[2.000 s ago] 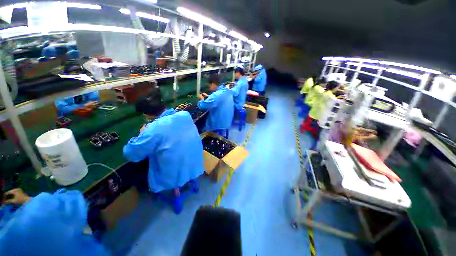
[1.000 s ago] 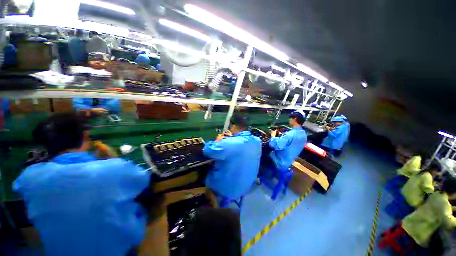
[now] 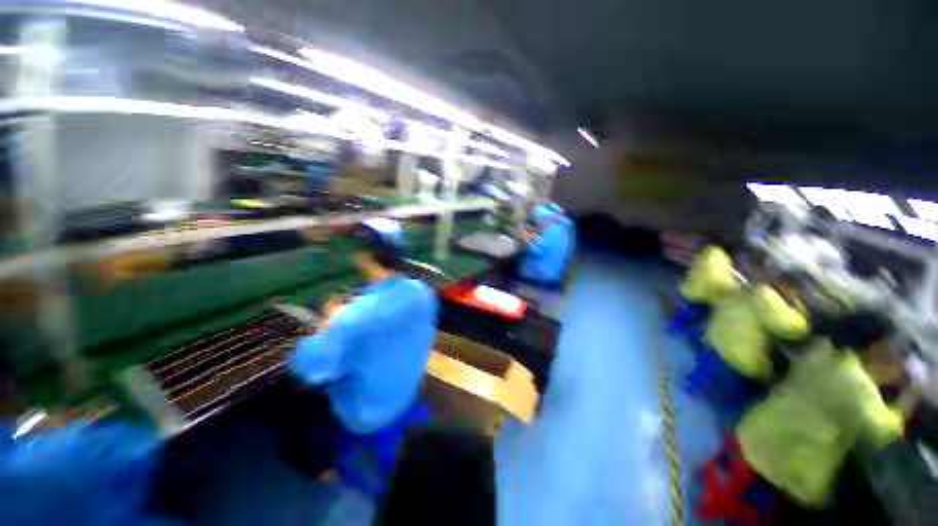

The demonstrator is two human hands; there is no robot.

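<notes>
Neither my left hand nor my right hand is in the picture. The view is blurred by motion. Nearest in front, a person in a blue smock (image 3: 375,349) sits at the green bench (image 3: 195,301) on the left. A slotted tray (image 3: 221,365) with rows of thin strips lies on the bench beside this person. An open cardboard box (image 3: 471,372) stands behind the person at the aisle edge, with a red and white item (image 3: 483,300) beyond it. A dark, blurred shape (image 3: 437,478) shows at the bottom centre; I cannot tell what it is.
The blue floor aisle (image 3: 586,380) runs ahead between the lines, with yellow-black tape (image 3: 671,442) on its right. Several people in yellow-green tops (image 3: 818,421) sit on the right, one on a red stool (image 3: 732,483). Another blue-smocked person (image 3: 547,245) is further along the left.
The view has moved forward along the aisle and turned. The nearer seated people have slipped out at the left, and the people in yellow-green now appear larger on the right.
</notes>
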